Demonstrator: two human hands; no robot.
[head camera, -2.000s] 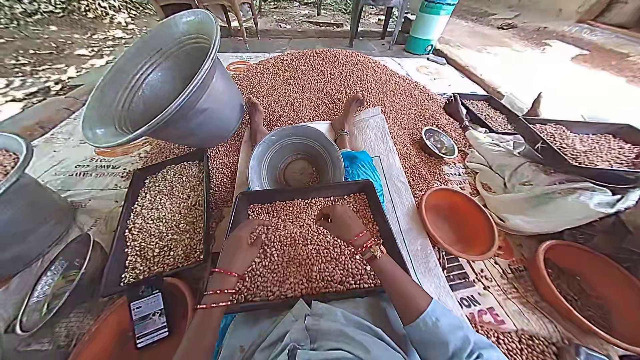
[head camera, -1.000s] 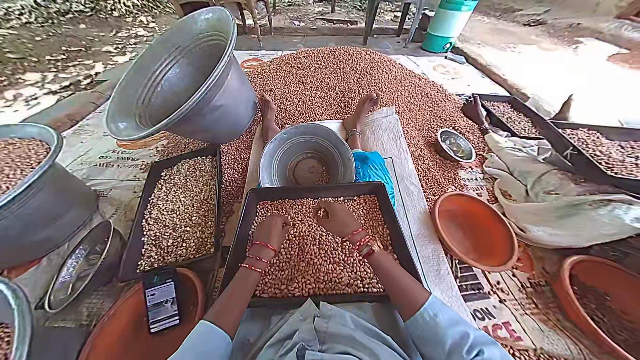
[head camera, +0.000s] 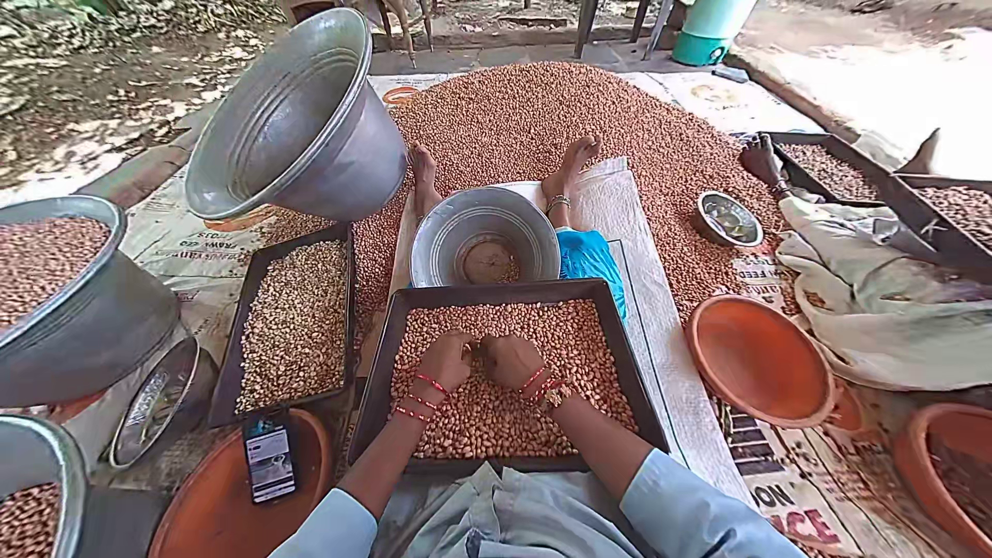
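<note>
A dark rectangular tray full of reddish-brown nuts or seeds lies across my lap. My left hand and my right hand are close together over the upper middle of these nuts, fingers curled inward and fingertips almost meeting. Whether anything small is pinched between the fingers is hidden. Red bangles ring both wrists, and a watch or bracelet is on the right one. Just beyond the tray stands a grey metal pot with a few bits at its bottom. On the left lies a dark tray of paler pieces.
A big tilted metal pot stands back left, and a pot of nuts at left. A large heap of nuts spreads behind. Terracotta bowls, a steel bowl, a phone and another person's foot are around.
My two hands have drawn together over the middle of the tray; they were farther apart two seconds ago. The view has shifted slightly.
</note>
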